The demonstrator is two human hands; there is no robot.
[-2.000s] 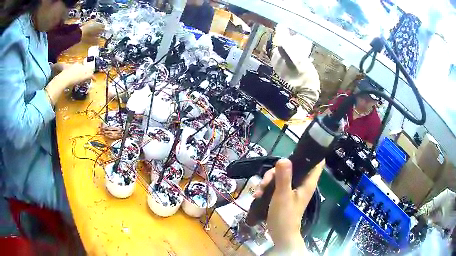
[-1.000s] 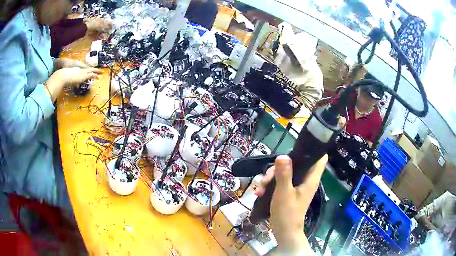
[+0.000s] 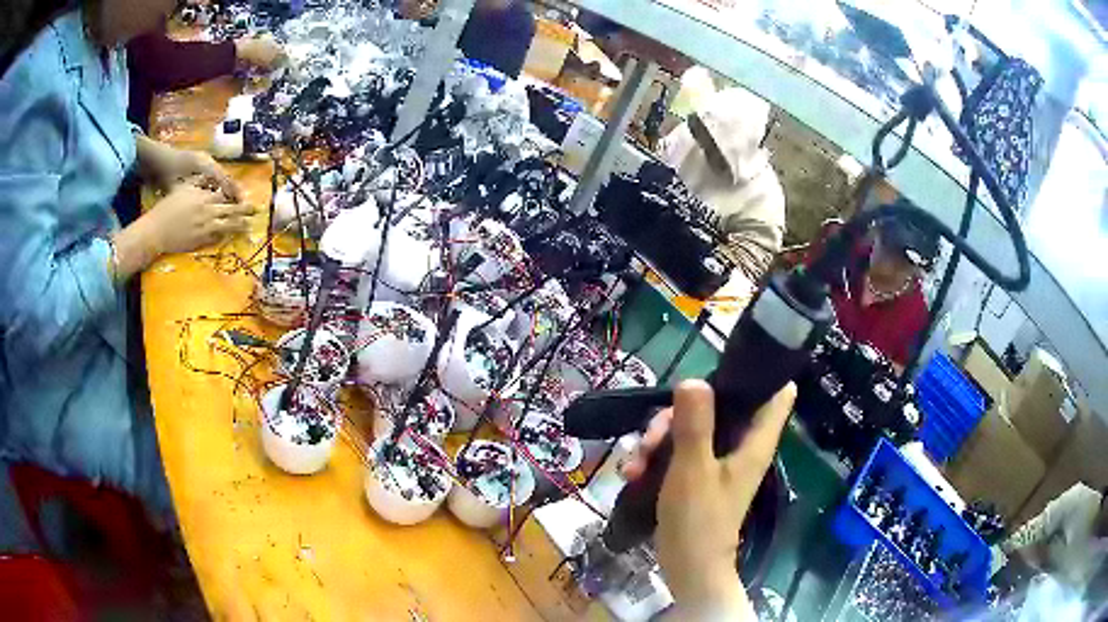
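My right hand (image 3: pixel 711 510) is wrapped around a thick black electric screwdriver (image 3: pixel 759 352) with a pale band, its cord rising from the top. The tool tilts with its lower end down-left, over a small white and metallic item (image 3: pixel 626 581); contact there cannot be told. A flat black piece (image 3: pixel 620 413) juts left from beside the grip. White cup housings (image 3: pixel 407 478) full of boards and wires stand left of the tool, with black rods sticking up. My left hand is not in view.
A worker in a light blue jacket (image 3: pixel 61 267) handles something small at left. More workers sit behind. A blue bin (image 3: pixel 917 522) of black parts is at right, on a green surface. The cord (image 3: pixel 1027 243) loops overhead. Clear bags lie behind the housings.
The view has shifted slightly. My right hand and the screwdriver stay nearly the same. The worker at left has brought their hands closer together.
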